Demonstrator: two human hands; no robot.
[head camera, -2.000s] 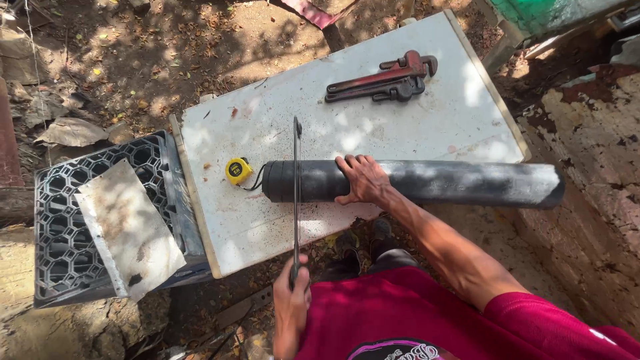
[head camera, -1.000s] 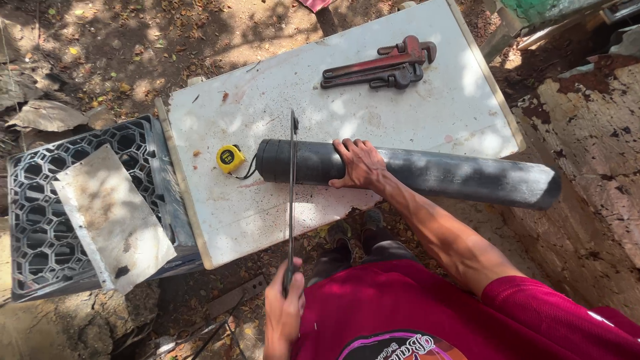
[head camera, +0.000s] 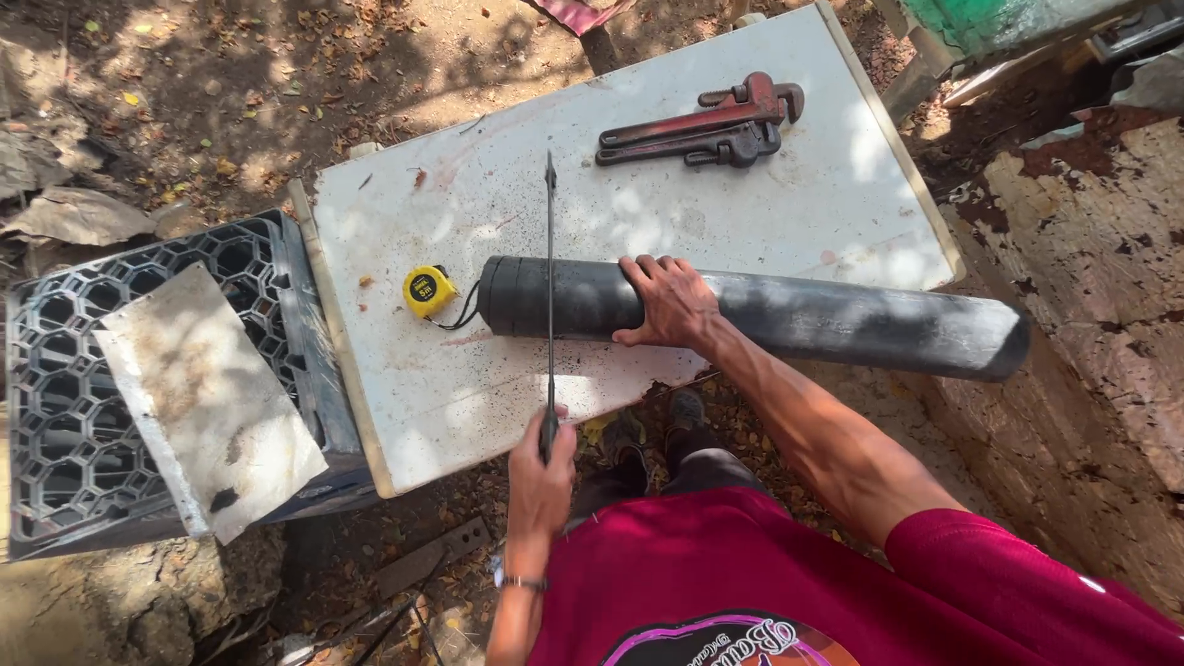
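Observation:
My left hand (head camera: 544, 481) grips the handle of a hand saw (head camera: 550, 222), seen edge-on from above. Its narrow length crosses a black plastic pipe (head camera: 832, 319) near the pipe's left end. My right hand (head camera: 668, 301) is spread over the pipe, right of the saw, with the fingers over the far side and the thumb toward me. Several dark rings mark the pipe's left end. Beside that end lies a yellow tape measure (head camera: 430, 290) with a black strap. Whether the saw's teeth are in the pipe is hidden.
The pipe lies on a white board table (head camera: 416, 398) with dark specks and overhangs its right edge. Two pipe wrenches (head camera: 698, 125) lie at the back. Left of the table, a black plastic crate (head camera: 55, 388) carries a stained sheet (head camera: 208, 398). Weathered boards (head camera: 1101, 305) stand at the right.
My left hand and the saw have moved forward across the pipe, away from my body, since a second ago. My right hand has stayed on the pipe.

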